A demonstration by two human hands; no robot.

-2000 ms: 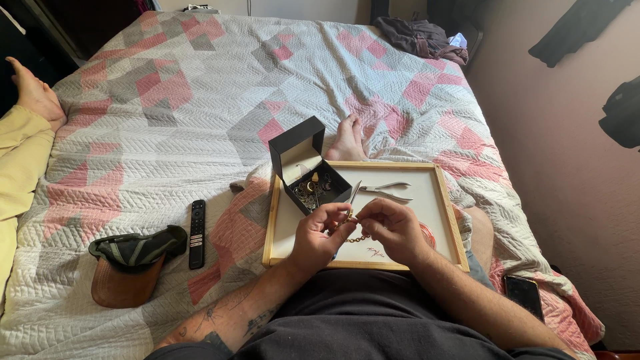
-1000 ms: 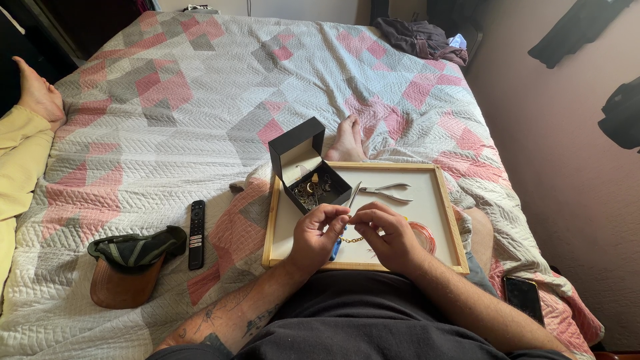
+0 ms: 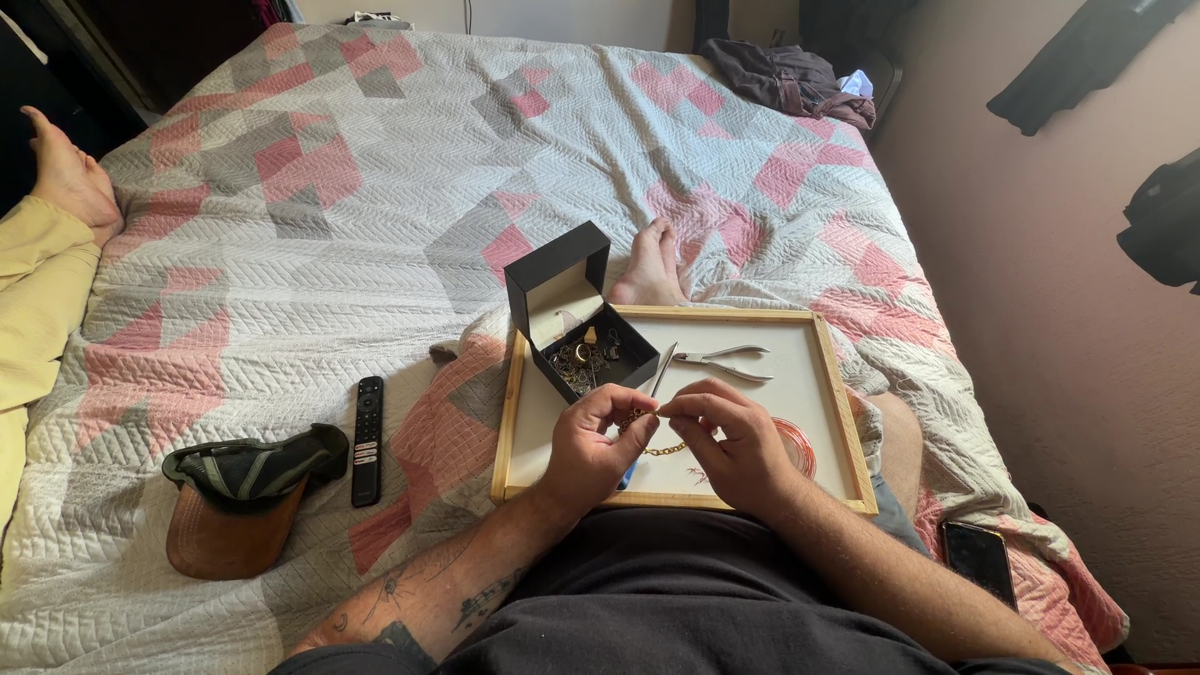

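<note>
My left hand [image 3: 597,442] pinches one part of a gold-coloured chain [image 3: 667,450], whose lower loop hangs between both hands. The fingertips of my right hand [image 3: 728,439] meet those of the left at the chain; whatever tiny piece they pinch is too small to tell. Both hands are over a white tray with a wooden rim [image 3: 847,412]. A slim pointed metal tool [image 3: 665,367] shows just beyond the fingers, its lower part hidden. Metal pliers [image 3: 724,362] lie behind the right hand. A coil of reddish wire [image 3: 795,448] is partly covered by that hand.
An open black box [image 3: 560,267] holding jewellery pieces stands on the tray's left. On the quilt [image 3: 394,234] lie a cap [image 3: 239,525], a remote control [image 3: 367,441] and a phone [image 3: 978,562]. Another person's foot [image 3: 73,180] is at far left; dark clothing [image 3: 778,80] lies at the far corner.
The hands stay close together over the tray, with small finger movements. The right hand's fingers have shifted beside the left's, and the hanging chain's loop has changed shape.
</note>
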